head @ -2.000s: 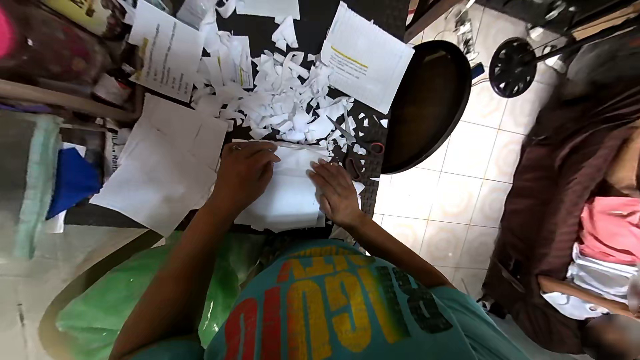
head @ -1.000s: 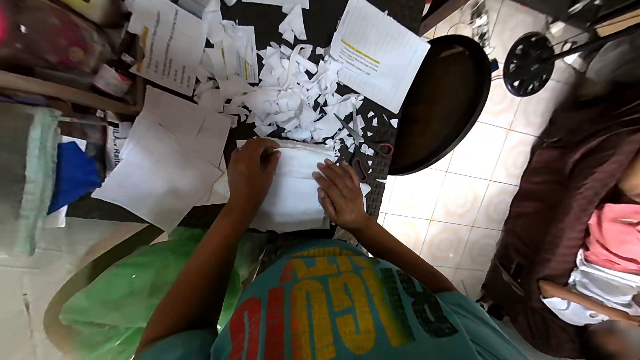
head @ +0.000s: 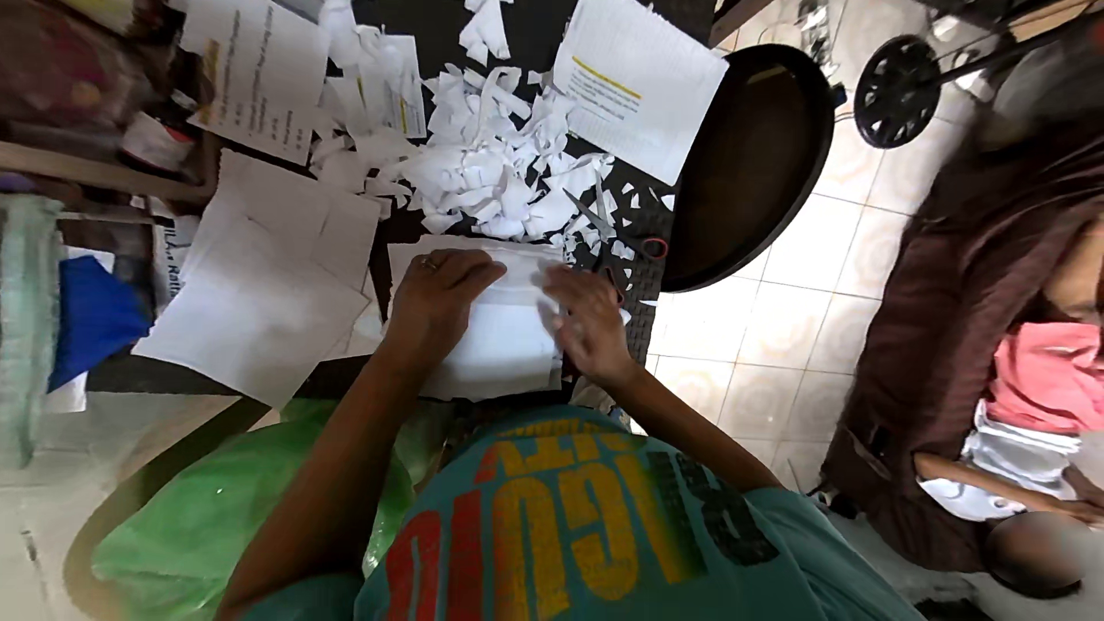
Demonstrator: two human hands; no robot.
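A sheet of white paper (head: 500, 345) lies on the dark woven tabletop close to my body, with a folded band along its far edge. My left hand (head: 440, 297) rests on the band's left part, fingers bent and close together. On the paper's right edge lies my right hand (head: 591, 319), its fingers somewhat spread and slightly blurred. Beyond both hands is a heap of torn white paper scraps (head: 492, 164). Scissors (head: 651, 248) with red-lined handles lie right of the scraps, blades toward the heap. Several plain white sheets (head: 267, 267) overlap on the left.
Printed sheets lie at the far left (head: 259, 78) and far right (head: 638, 86). A round dark tray or tabletop (head: 750, 164) adjoins the table's right edge, above a tiled floor (head: 724, 336). A green plastic bag (head: 216, 517) is at lower left. Another person (head: 1048, 379) is at the right.
My right hand's fingers look more bent than a second ago. My left hand has stayed on the folded band, its fingers lying flatter across it.
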